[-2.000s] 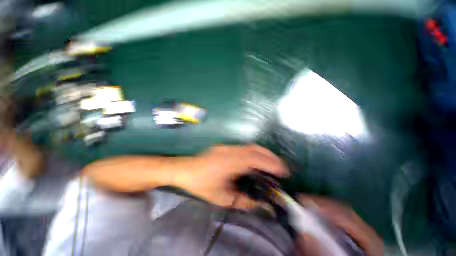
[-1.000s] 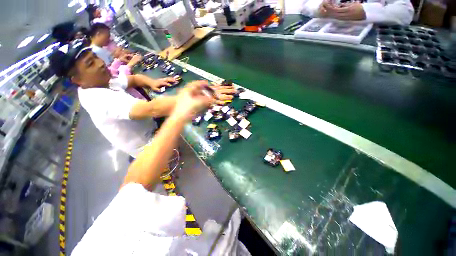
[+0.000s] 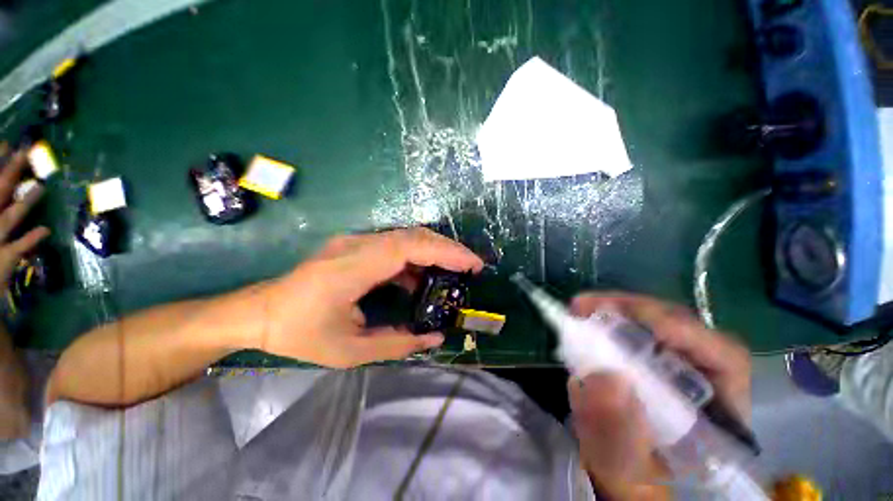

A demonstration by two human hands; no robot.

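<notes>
A black electronic unit [image 3: 442,298] is held between the thumb and fingers of my left hand [image 3: 338,298], at the bench's near edge. Its pouch battery [image 3: 482,321], with a yellow edge, sticks out to the right. My right hand [image 3: 661,391] holds the white translucent glue syringe [image 3: 627,377] like a pen. The syringe's pale dispensing tip [image 3: 534,294] points up and left, to the right of the unit and apart from it. A clear trigger switch [image 3: 683,379] is on the barrel. Whether glue is on the unit cannot be told.
A white paper scrap [image 3: 553,127] lies beyond my hands, among dried glue smears [image 3: 431,176]. Another unit [image 3: 221,188] with its battery lies left of it. More units [image 3: 98,230] and another person's hand [image 3: 15,215] are at far left. The blue dispenser [image 3: 832,186] stands right.
The view has swung from the line and the neighbouring person back down to the bench. My left hand, reached out over the pile before, is now in front of me holding a unit; my right hand is visible again.
</notes>
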